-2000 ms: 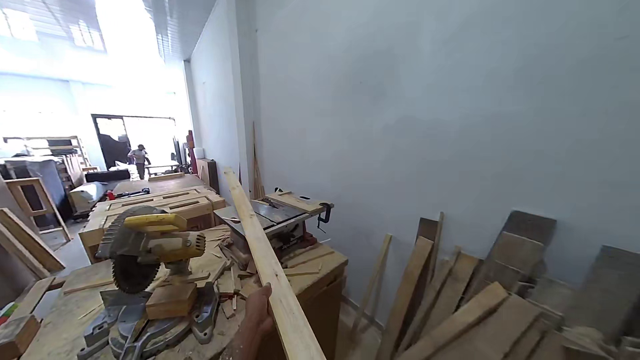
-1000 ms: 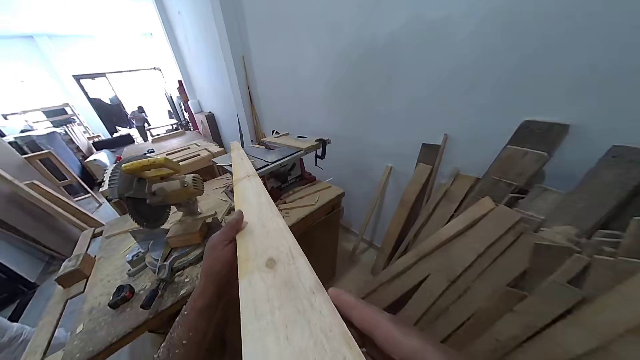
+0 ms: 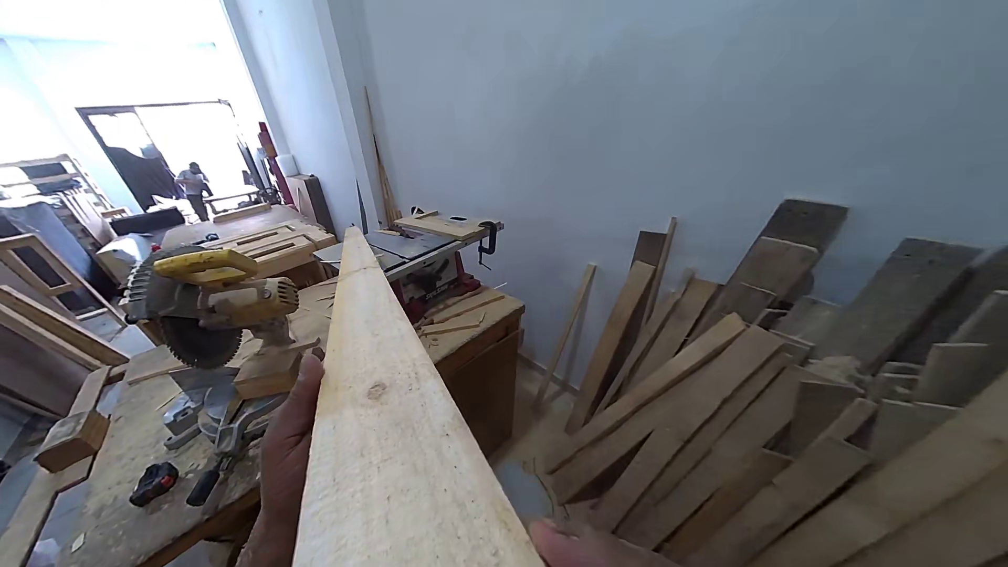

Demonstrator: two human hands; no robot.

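A long pale wooden board (image 3: 378, 409) with a small knot runs from the bottom of the head view away toward the table saw. My left hand (image 3: 287, 465) grips its left edge, thumb along the side. At the bottom, my right hand (image 3: 591, 543) touches the board's right edge; only part of it shows, and its grip is hidden. Left of the board, a miter saw (image 3: 220, 315) with a yellow handle stands on the workbench (image 3: 118, 504), a wood block (image 3: 272, 374) on its base. A black and red tape measure (image 3: 153, 483) lies near the bench edge.
Beyond the board stands a table saw (image 3: 417, 252) with a C-clamp (image 3: 489, 240) at its corner. Many offcut boards (image 3: 693, 394) lean against the wall at right. Wooden frames (image 3: 47, 276) stand at left. Far back, a person (image 3: 193, 189) is near the doorway.
The board has come to fill more of the view's lower middle. My right hand, out of view two seconds ago, is now at its right edge. The view has turned somewhat.
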